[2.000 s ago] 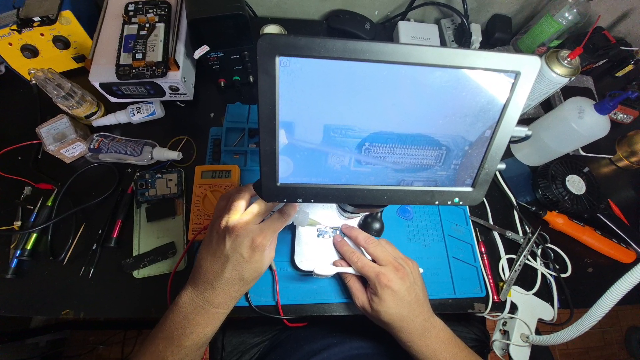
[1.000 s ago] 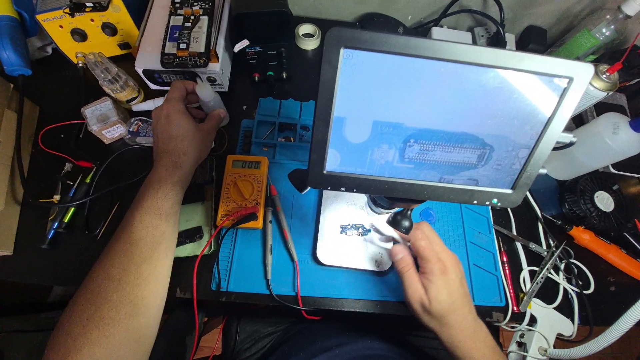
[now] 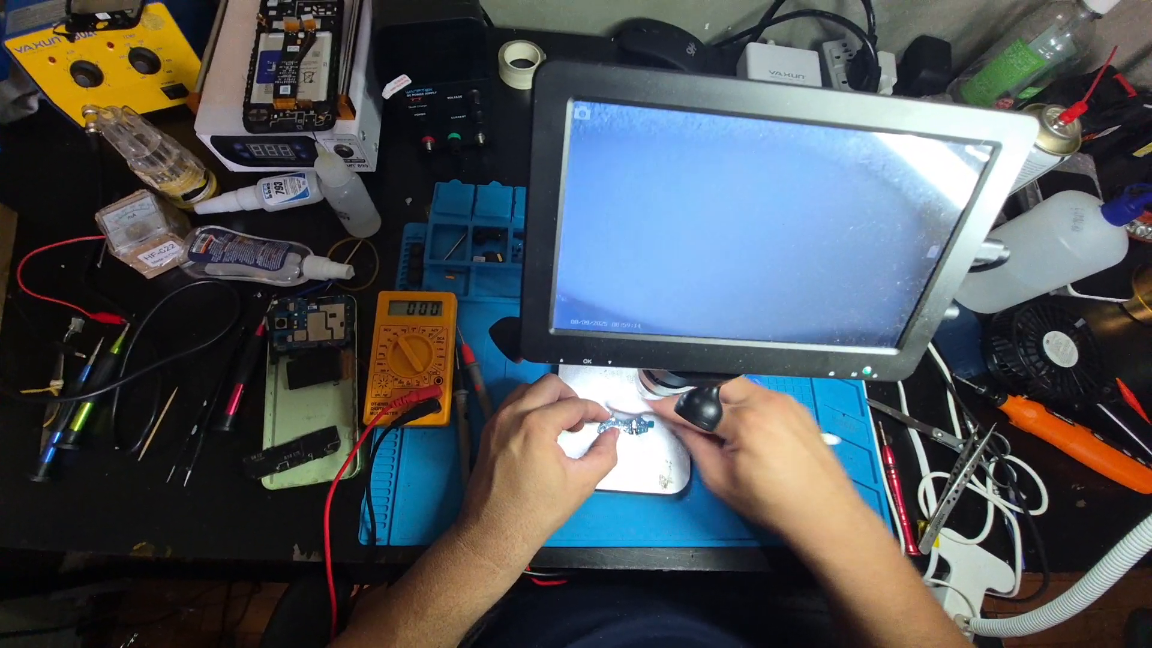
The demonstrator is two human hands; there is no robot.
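A small circuit board (image 3: 627, 427) lies over the white base plate (image 3: 648, 472) of a digital microscope. My left hand (image 3: 544, 454) pinches the board's left end between thumb and forefinger. My right hand (image 3: 751, 441) is at the board's right, behind a black knob (image 3: 699, 409); its fingertips reach toward the lens, and whether they hold anything is unclear. Above both hands stands the microscope's monitor (image 3: 765, 216), showing a plain blurred blue picture. A blue silicone mat (image 3: 729, 522) lies beneath the base.
Left of the mat are a yellow multimeter (image 3: 412, 351) with red and black leads, an opened phone (image 3: 310, 396), screwdrivers (image 3: 99, 387) and a translucent dropper bottle (image 3: 349, 193). To the right lie tweezers (image 3: 958, 486), white cables, an orange-handled tool (image 3: 1075, 436) and a small black fan (image 3: 1048, 351).
My left hand has come back from the bottles at the left to the board. The dropper bottle it held now stands by the white box. The monitor's picture has lost the magnified connector.
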